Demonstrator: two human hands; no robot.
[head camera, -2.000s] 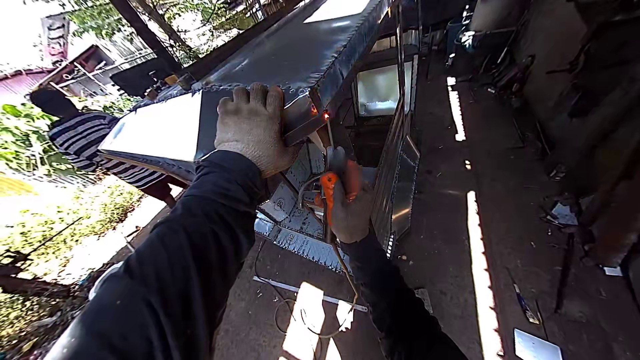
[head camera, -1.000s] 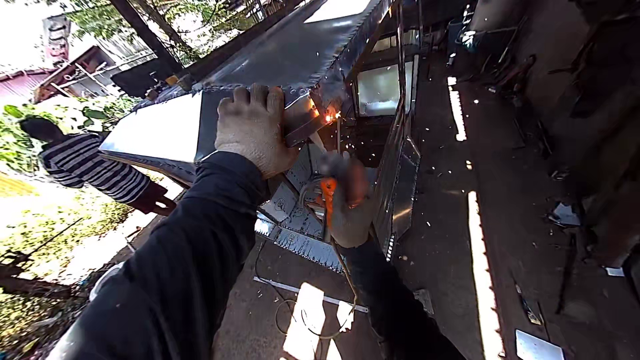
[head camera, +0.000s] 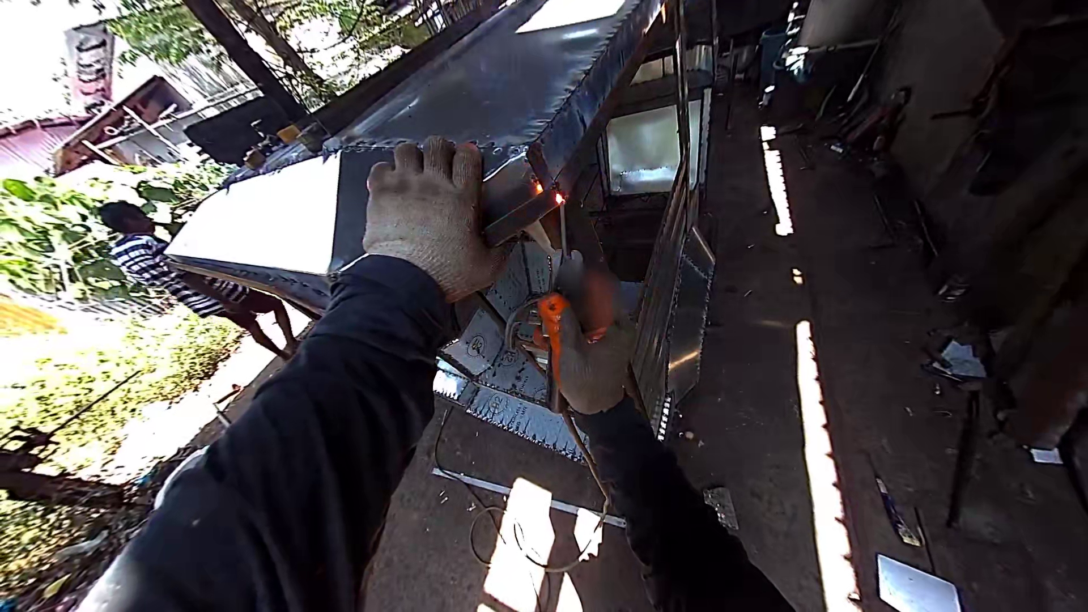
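Observation:
My gloved left hand (head camera: 429, 217) presses a short metal angle piece (head camera: 520, 204) against the corner of a large sheet-metal body (head camera: 476, 76). Its thumb lies beside the piece. My gloved right hand (head camera: 595, 348) is closed around an orange welding electrode holder (head camera: 552, 331); part of that hand is blurred. A thin welding electrode (head camera: 563, 229) points up from the holder, its tip at the glowing orange spot on the corner. Below the holder hangs a welding cable (head camera: 586, 442). Behind my hands, metal panels (head camera: 518, 408) with printed marks and notched edges show inside the frame.
At the left, a person in a striped shirt (head camera: 157, 263) is beyond the metal body. A cable loop and a light metal strip (head camera: 484, 483) lie on the floor below. To the right are a flat light sheet (head camera: 918, 585), a thin tool (head camera: 897, 510) and scraps near the dark wall.
The bright sparks at the corner a second ago have shrunk to small glowing spots. The person at the left has shifted and now bends differently. My left hand has stayed on the piece.

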